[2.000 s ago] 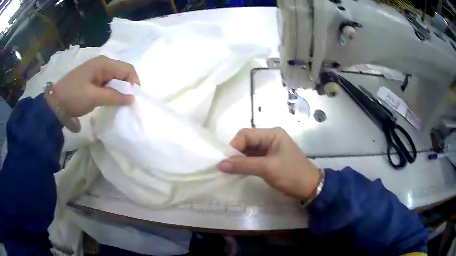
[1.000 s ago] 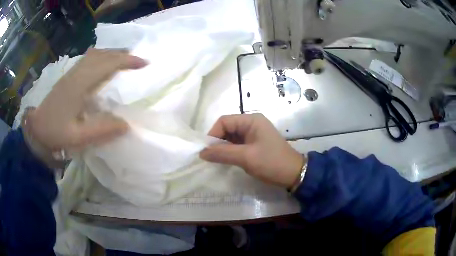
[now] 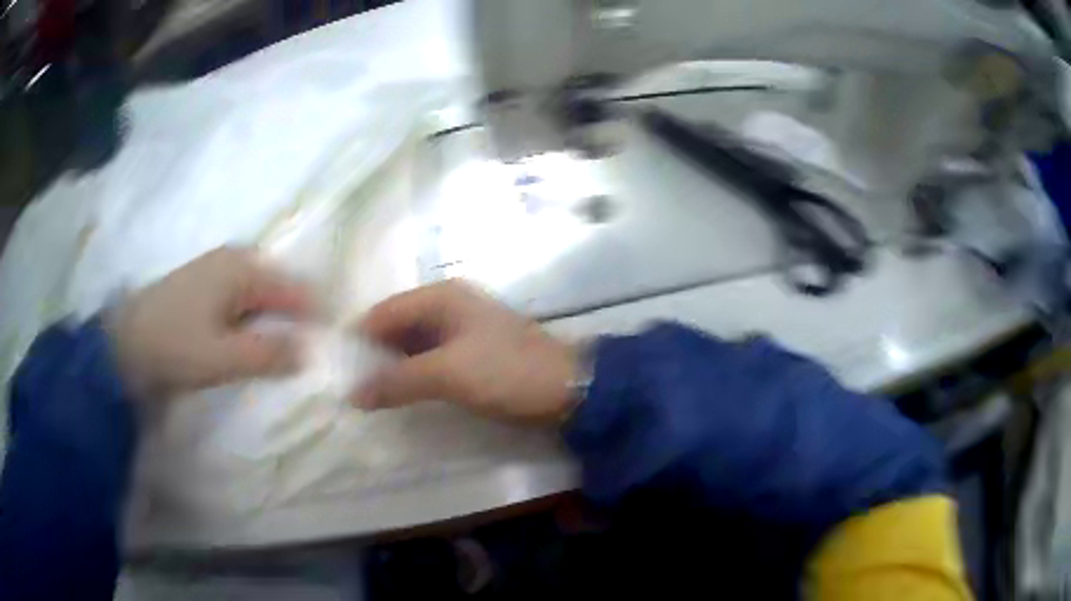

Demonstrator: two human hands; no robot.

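Observation:
The white garment fabric [image 3: 200,153] spreads over the left of the table, left of the machine. My left hand [image 3: 217,323] and my right hand [image 3: 458,352] are close together over its near part, both blurred. Each hand pinches the fabric between thumb and fingers, with a short stretch of cloth between them. The whole view is blurred, so the fabric edge cannot be made out clearly.
The white sewing machine [image 3: 752,41] stands at the top right, with glare on its bed [image 3: 658,252] under the head. Black shears [image 3: 763,194] lie under the arm beside a blurred white tag [image 3: 793,143]. A crinkled clear item [image 3: 998,223] lies at far right.
The view has swung right, so the machine and shears appear further left. My left hand, open-fingered and blurred a second ago, now pinches the cloth close to my right hand.

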